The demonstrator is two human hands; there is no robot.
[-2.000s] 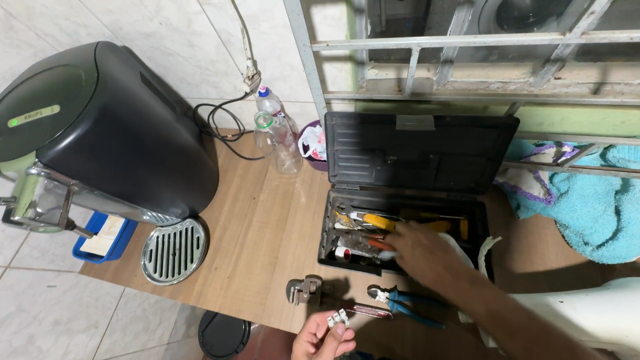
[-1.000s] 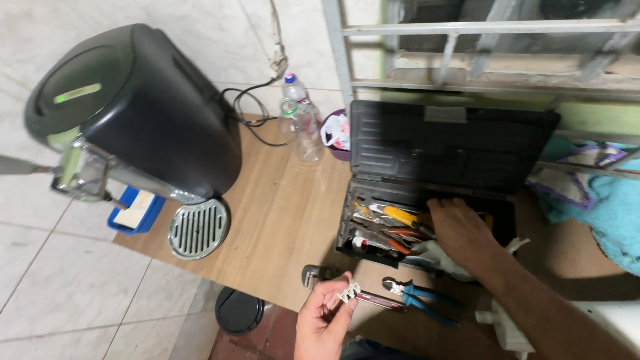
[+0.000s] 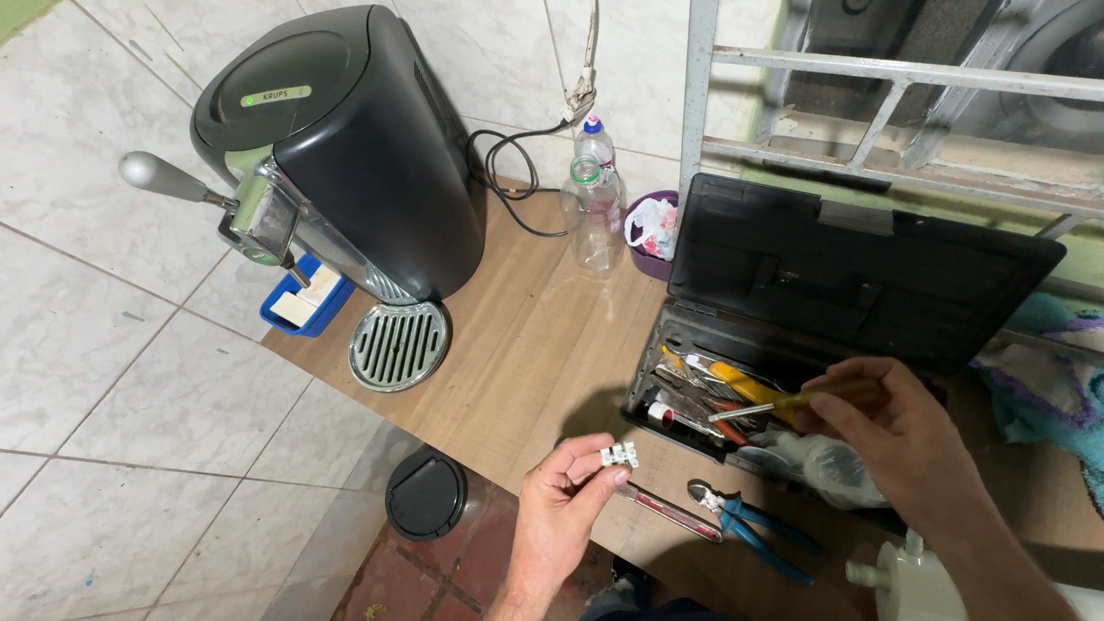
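Note:
My left hand (image 3: 565, 496) pinches a small white screw terminal block (image 3: 619, 455) between thumb and fingers, over the table's front edge. My right hand (image 3: 888, 431) holds a screwdriver (image 3: 746, 411) by its yellowish handle, its metal shaft pointing left over the tool box. The black plastic tool box (image 3: 638, 405) stands with its lid up and holds yellow-handled and orange-handled tools, pliers and a white roll. Just in front of it, blue-handled cutting pliers (image 3: 759, 526) lie on the table. A wrench with a red-marked handle (image 3: 671, 511) lies beside them, its head hidden behind my left hand.
A black Krups beverage dispenser (image 3: 345, 164) stands at the back left, with a round drip tray (image 3: 399, 347) and a blue container (image 3: 332, 321) near it. Plastic bottles (image 3: 595, 216) and a purple bin (image 3: 649, 254) stand by the wall. A white appliance part (image 3: 918, 573) is at lower right.
My right hand was down in the tool box; it is now raised above the box's front with a screwdriver in it. My left hand keeps hold of the terminal block.

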